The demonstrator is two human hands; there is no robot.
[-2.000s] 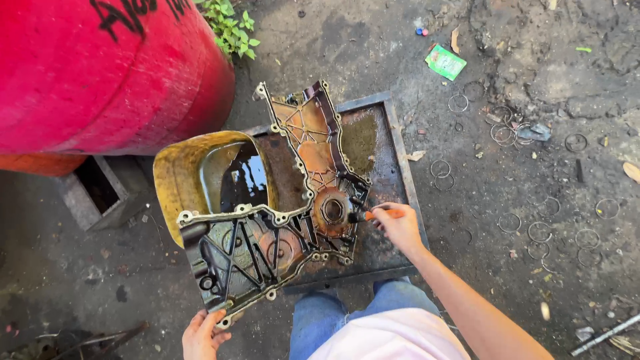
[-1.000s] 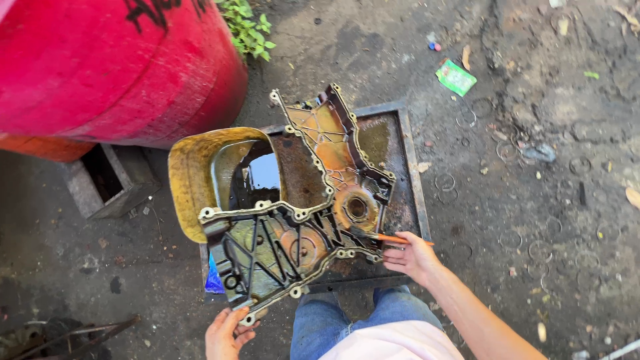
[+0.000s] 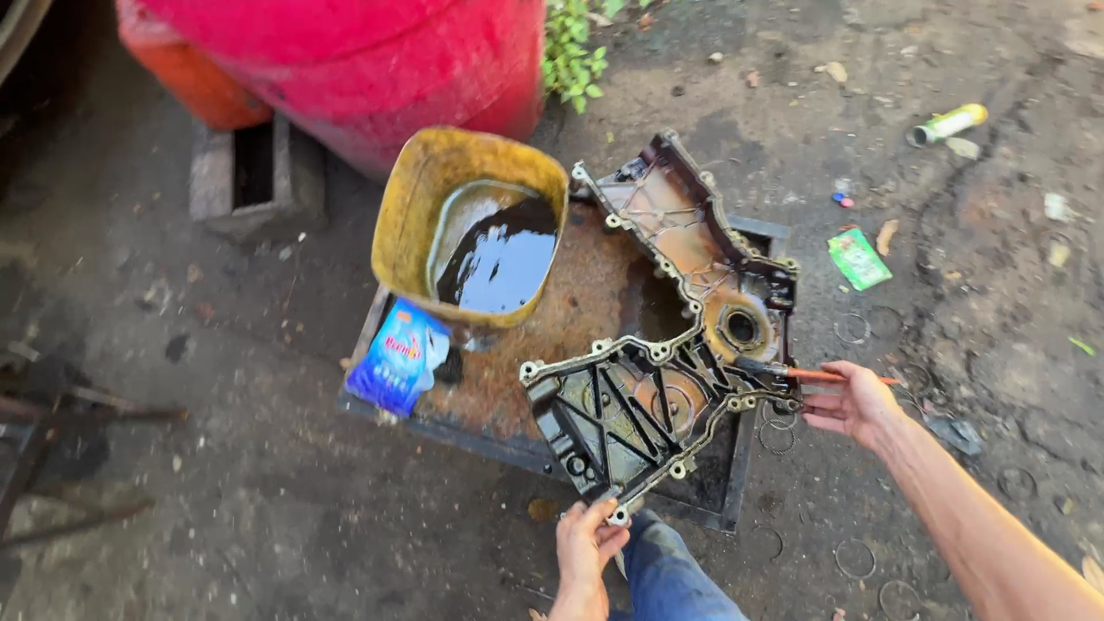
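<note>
An oily metal engine timing cover (image 3: 681,345) lies tilted above a rusty metal tray, its ribbed inner side up. My left hand (image 3: 586,548) grips its lower corner with thumb and fingers. Between the fingers of my right hand (image 3: 854,404) is a brush with an orange handle (image 3: 819,376); its dark bristles rest beside the round bore of the cover. A yellow cut plastic container (image 3: 414,207) holding dark liquid stands at the tray's upper left. A blue detergent packet (image 3: 398,358) lies below it, at the tray's left corner.
The rusty tray (image 3: 492,388) has a raised frame on the ground. A large red drum (image 3: 379,78) and a hollow concrete block (image 3: 297,185) are behind on the left. To the right lie a green packet (image 3: 860,259), a small cylindrical can (image 3: 949,125) and several thin metal rings.
The view has shifted left. The blue packet, only partly showing a second ago, is now in full view. My left hand stays on the cover's corner, and the brush remains in my right hand near the bore.
</note>
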